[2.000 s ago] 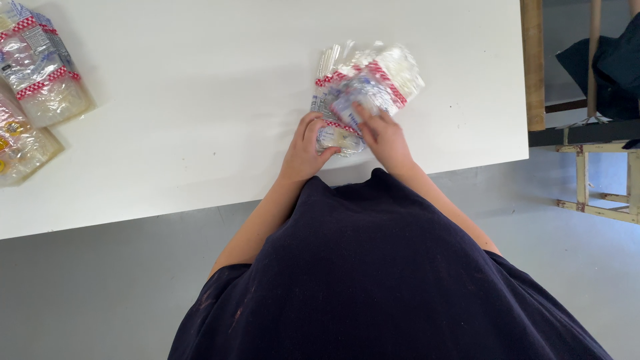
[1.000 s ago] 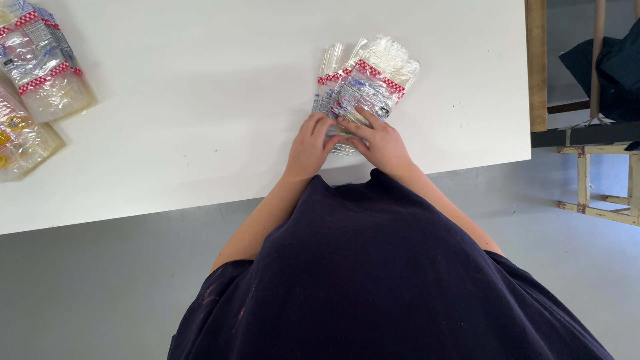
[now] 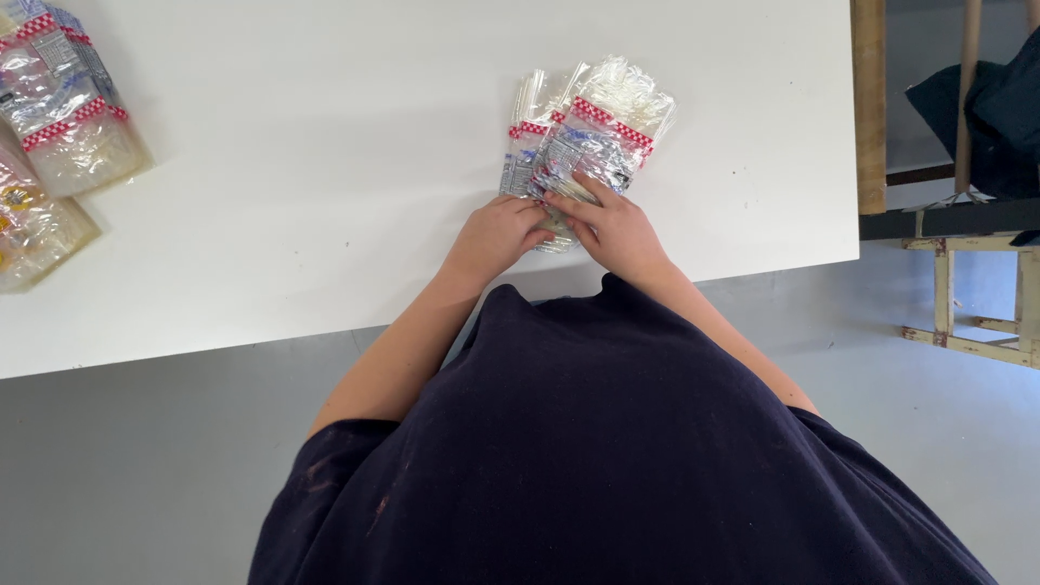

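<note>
A fanned pile of clear printed plastic bags [image 3: 597,146] with red-and-white checked bands lies on the white table, close to its front edge. My left hand [image 3: 502,236] is at the pile's lower left, its fingers curled on the lower edge of the bags. From the lower right my right hand [image 3: 615,227] rests on the top bag, fingers bent over its lower part. Both hands touch the pile, with their fingertips close together. How firmly either one grips is hard to see, since the fingers cover the bags' lower ends.
Another stack of checked plastic bags [image 3: 69,114] lies at the table's far left, beside clear bags with yellow print [image 3: 36,219]. The white table [image 3: 325,162] ends at a front edge near my body. A worn wooden frame [image 3: 942,292] stands beyond its right end.
Two seconds ago my right hand was blurred over the middle of the pile; it now rests lower on the bags. The top bag lies flatter, with its checked band showing. My left hand has barely moved.
</note>
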